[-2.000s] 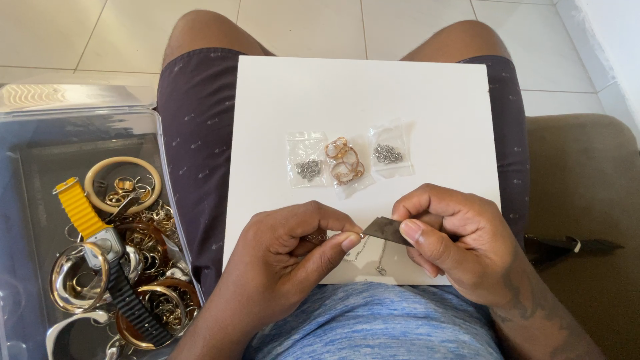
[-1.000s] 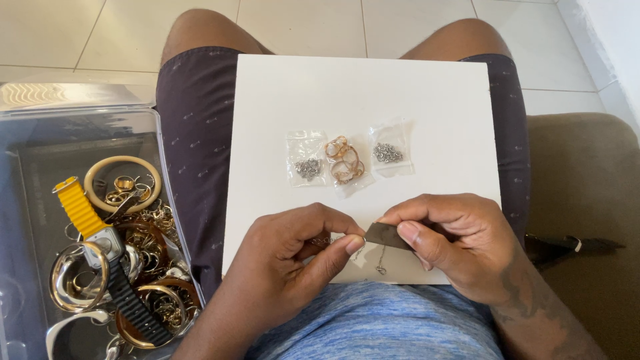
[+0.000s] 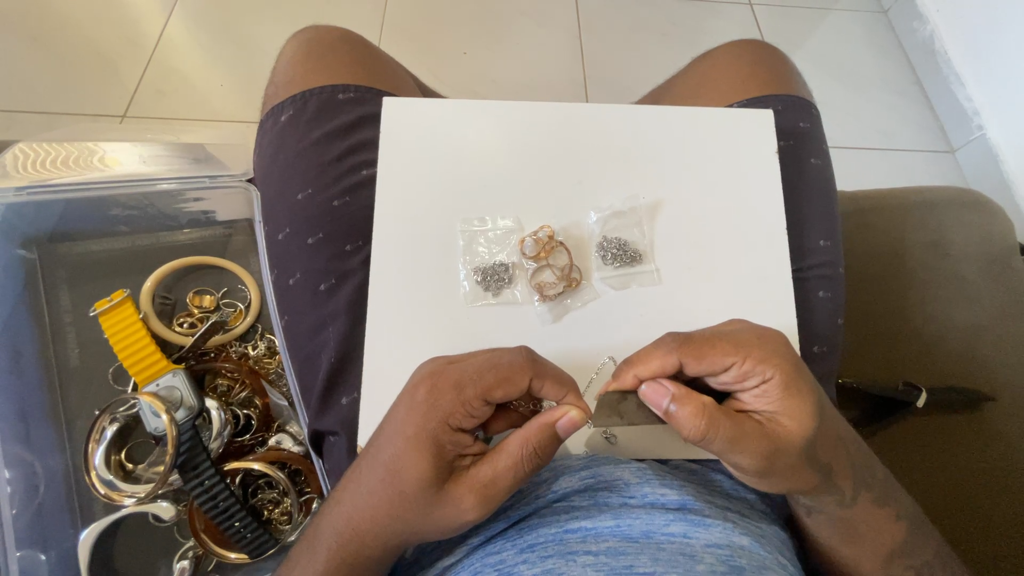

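Low over a white board (image 3: 576, 160) on my lap, my left hand (image 3: 496, 432) pinches a thin silver-coloured chain (image 3: 596, 376) between thumb and forefinger. My right hand (image 3: 712, 400) grips a dark, flat piece (image 3: 628, 410), its material unclear, whose pointed end meets the chain by my left fingertips. A small clasp (image 3: 608, 437) hangs just below that piece. Beyond my hands lie a clear bag with silver chain (image 3: 492, 276), a clear bag with gold-coloured rings or wirework (image 3: 556, 272), and another clear bag with silver chain (image 3: 618, 251).
At the left stands an open clear plastic box (image 3: 260, 240) of jewellery, with bangles, rings, and a smartwatch (image 3: 172, 396) with a yellow and black strap. A brown cushioned surface (image 3: 920, 304) is at the right, with a dark, thin item (image 3: 888, 404) on it.
The dark flat piece has tilted flatter in my right hand. A loop of chain now shows above it between my hands. The bags have not moved.
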